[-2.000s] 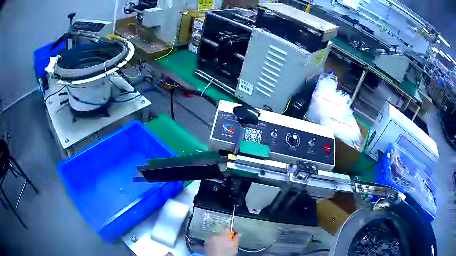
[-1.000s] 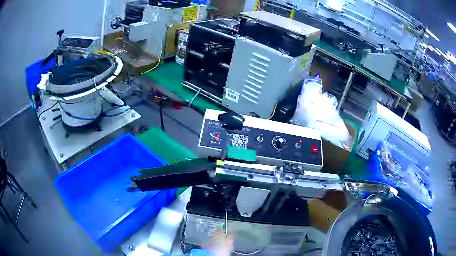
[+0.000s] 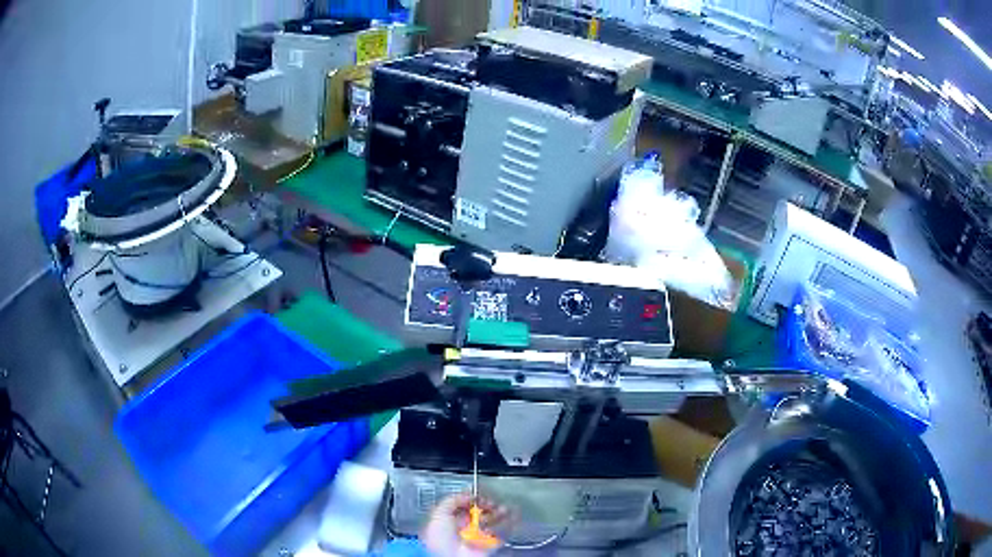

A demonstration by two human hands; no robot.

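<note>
My left hand [image 3: 444,524], cut off by the bottom edge and slightly blurred, is closed around the orange handle of a screwdriver [image 3: 476,529]. Its thin shaft points up into the dark front part of the cream-and-black machine [image 3: 522,506], below the silver feed track [image 3: 642,375]. The exact spot the tip touches is too small to tell. The black discharge chute [image 3: 359,394] slopes off the track's left end. A large shiny bowl [image 3: 713,479] at the lower right holds a heap of dark components [image 3: 810,511]. My right hand is not in view.
A blue bin [image 3: 163,462] stands left, with a white block [image 3: 354,506] beside it. The control panel [image 3: 544,305] is behind the track. A second bowl feeder [image 3: 152,234] is far left. A big grey machine [image 3: 517,163], plastic bags [image 3: 664,234] and a blue parts tray [image 3: 859,359] lie behind.
The view has shifted, so the machine and panel sit further left in the picture. My left hand still holds the screwdriver at the machine's front; more of the orange handle now shows.
</note>
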